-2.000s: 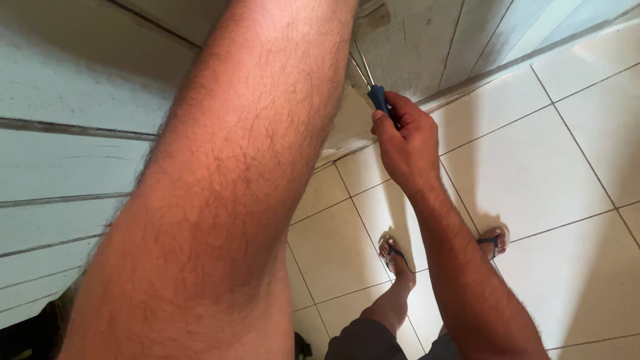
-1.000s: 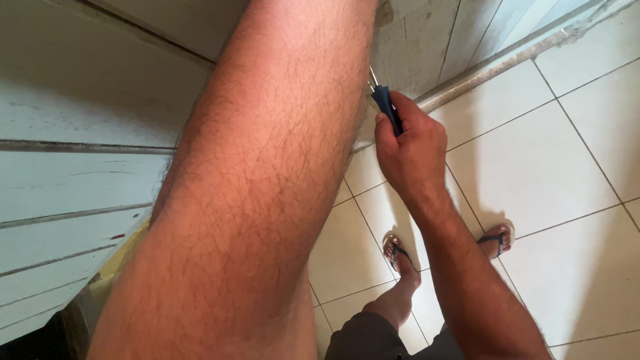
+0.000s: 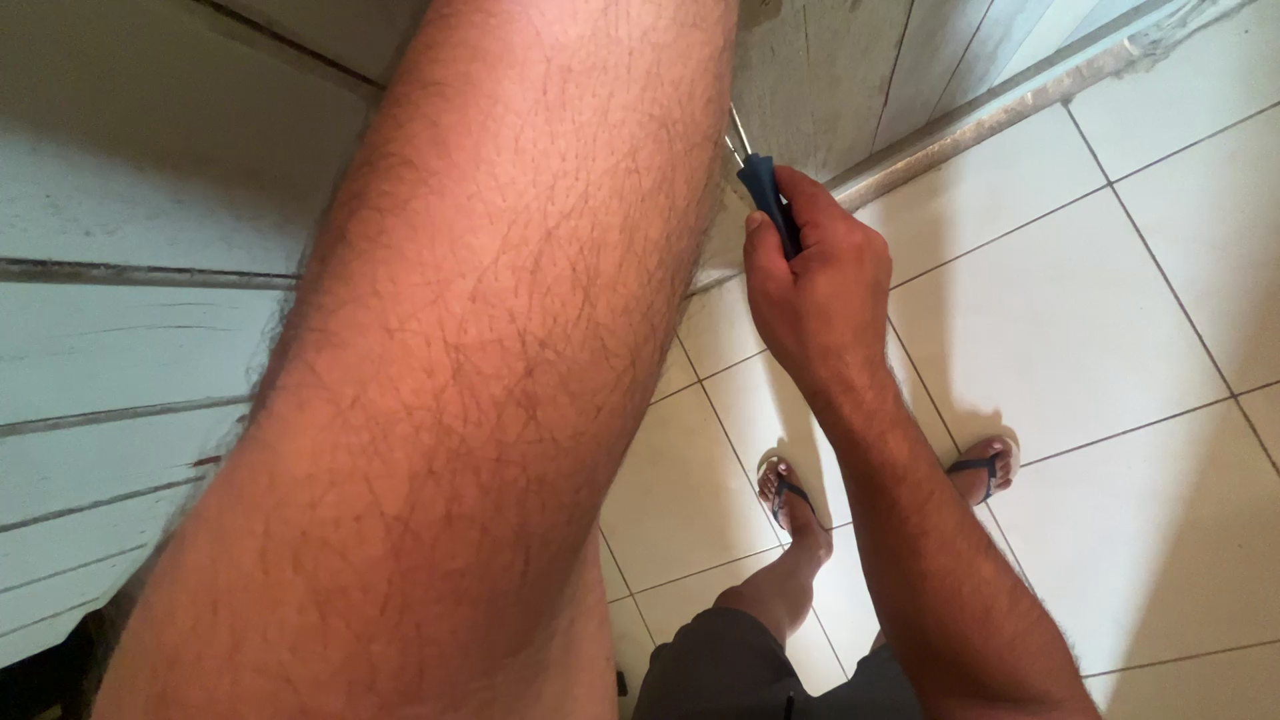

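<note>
My right hand (image 3: 825, 270) is closed around the dark blue handle of a screwdriver (image 3: 762, 185), right of the image centre. Its metal shaft points up and to the left, toward the painted boards, and its tip is hidden behind my left forearm. A second thin bright line beside the shaft may be its reflection or shadow; I cannot tell. My left forearm crosses the view close to the camera, from the lower left to the top middle. My left hand lies beyond the upper edge and cannot be seen.
Pale painted wooden boards (image 3: 120, 345) with dark gaps fill the left side, and more boards (image 3: 840, 70) stand at the top. A worn edging strip (image 3: 960, 130) runs along their foot. Below is a pale tiled floor (image 3: 1080, 330), where my feet stand in flip-flops (image 3: 985, 470).
My right hand still holds the screwdriver, near the same place. My left forearm covers more of the shaft than two seconds ago.
</note>
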